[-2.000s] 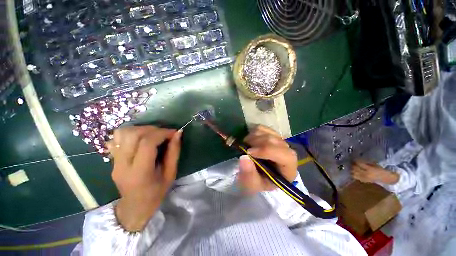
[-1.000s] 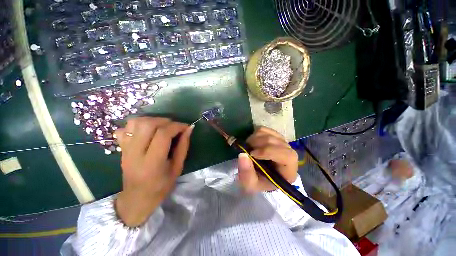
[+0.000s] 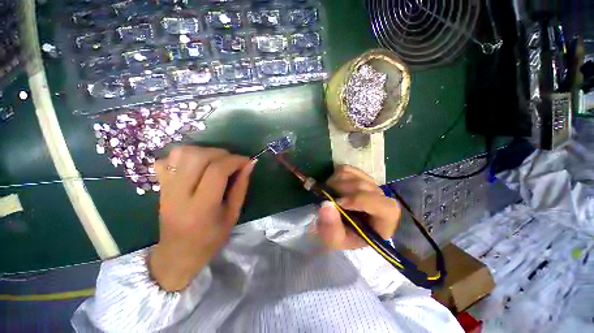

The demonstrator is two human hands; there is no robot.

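Note:
My left hand (image 3: 198, 211) pinches a thin silvery strand of solder wire (image 3: 262, 153) between thumb and finger. Its end meets a small bluish electronic module (image 3: 282, 144) lying on the green mat. My right hand (image 3: 358, 207) holds a soldering iron (image 3: 357, 224) with a black, yellow-striped handle like a pen. The iron's tip is at the module's lower left edge, beside the wire end. Whether tip and wire touch is too small to tell. A heap of pink and white discs (image 3: 140, 140) lies just beyond my left hand.
A clear blister tray (image 3: 195, 55) of modules is at the far left. A round yellowish tub (image 3: 334, 97) of metal shavings stands on pale tape (image 3: 358, 159). A fan guard (image 3: 426, 32) and black unit (image 3: 498, 71) are beyond. A cardboard box (image 3: 464, 279) and a white-clothed person (image 3: 540, 240) are at right.
The whole view has shifted, so bench items sit further right. Both hands keep the wire and iron at the module. The other person's hand at right is no longer visible.

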